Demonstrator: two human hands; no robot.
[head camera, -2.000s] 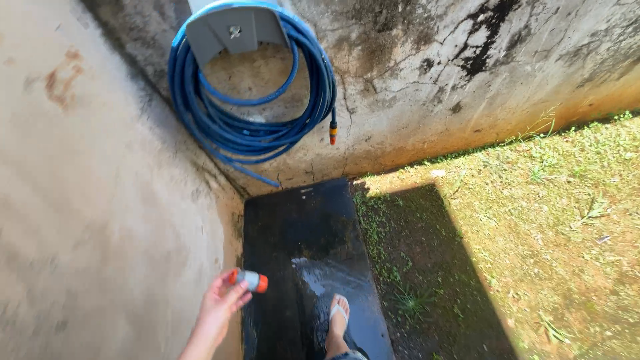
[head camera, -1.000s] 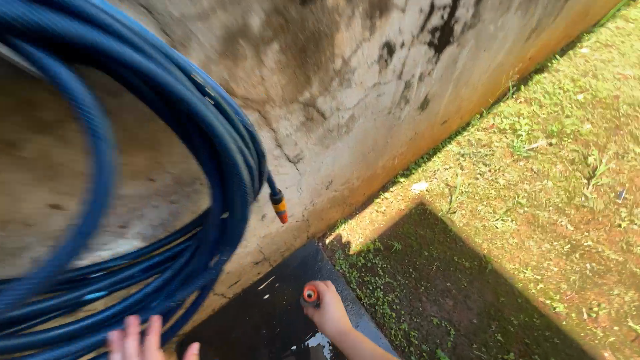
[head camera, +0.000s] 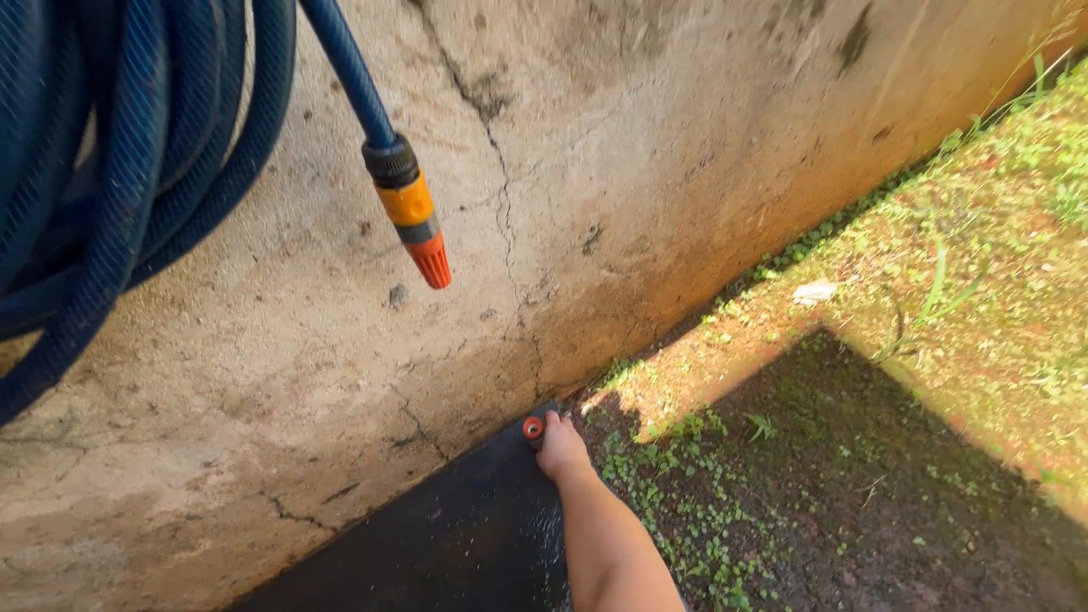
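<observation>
My right hand (head camera: 561, 446) reaches down to the far corner of a dark, wet slab (head camera: 459, 527), its fingers around a small hose fitting (head camera: 533, 428) with an orange-red ring on top. The fitting is upright, at or just above the slab's corner beside the wall; whether it touches the slab I cannot tell. My left hand is out of the picture. Up and to the left, a coiled blue hose (head camera: 127, 153) hangs by the wall. Its free end points down and carries a black, yellow and orange-red nozzle (head camera: 412, 217), which no hand touches.
A cracked, stained concrete wall (head camera: 595, 195) runs behind the slab and off to the upper right. To the right lie shaded soil with small weeds (head camera: 816, 476) and sunlit grass (head camera: 1011, 340). A small pale scrap (head camera: 814, 291) lies on the ground near the wall.
My right hand has moved with the fitting to the slab's corner at the wall. My left hand, near the coil one second ago, has left the view. The view has moved closer to the wall.
</observation>
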